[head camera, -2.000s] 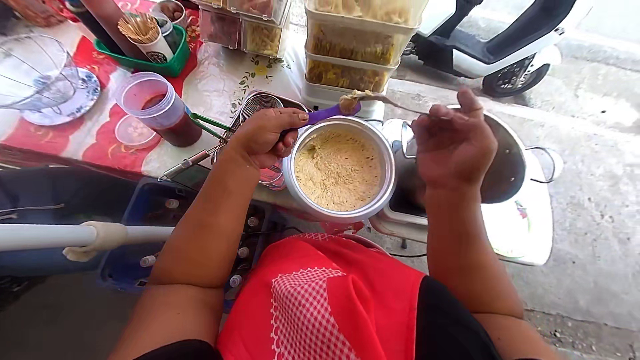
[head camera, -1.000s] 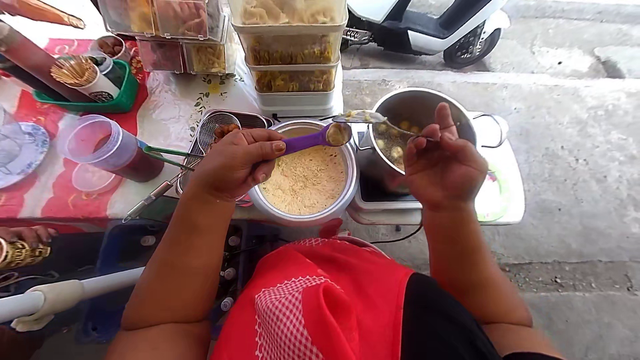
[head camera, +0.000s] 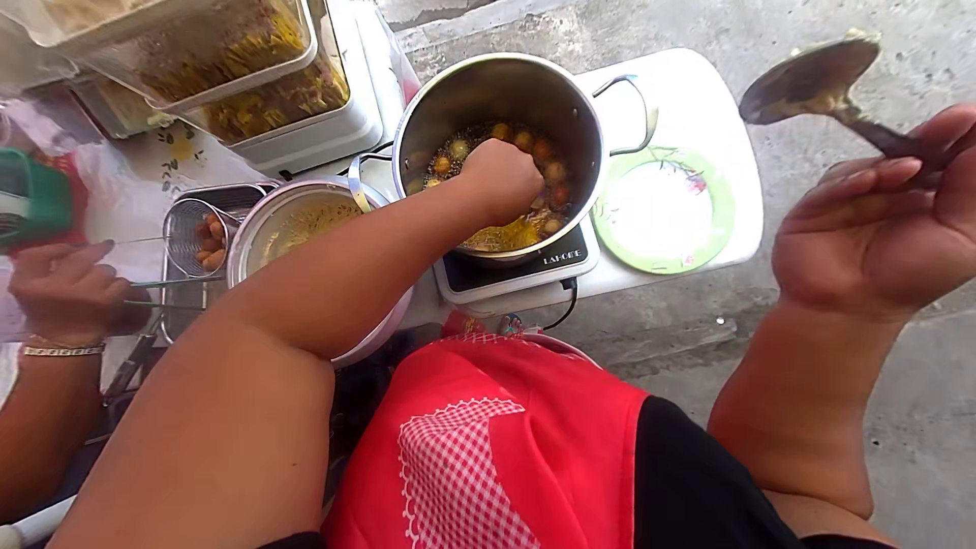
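Note:
My left hand (head camera: 503, 179) is a closed fist inside the tall metal pot (head camera: 496, 69). A trace of purple shows just below the fist; the rest of the purple scoop is hidden. Round yellow-orange balls (head camera: 543, 149) lie in bubbling oil in the pot. At the right, my right hand (head camera: 877, 221) holds a metal spoon (head camera: 812, 80) by its handle, palm upward, with batter clinging to the bowl. Behind my left forearm stands the round container of pale batter (head camera: 305, 221), partly covered. The pot stands on a Lahome electric hot plate (head camera: 518, 274).
A green-rimmed plate (head camera: 663, 210) lies on the white table (head camera: 732, 152) beside the pot. At the left, another person's hand (head camera: 69, 290) is by thin handles near a wire basket (head camera: 194, 236) of brown pieces. Stacked food containers (head camera: 267, 107) stand behind; a cord (head camera: 568, 305) hangs in front.
My left hand has moved from over the batter container into the pot. The spoon in my right hand has moved away to the right. Another person's hand has come in by the wire basket. The view has shifted.

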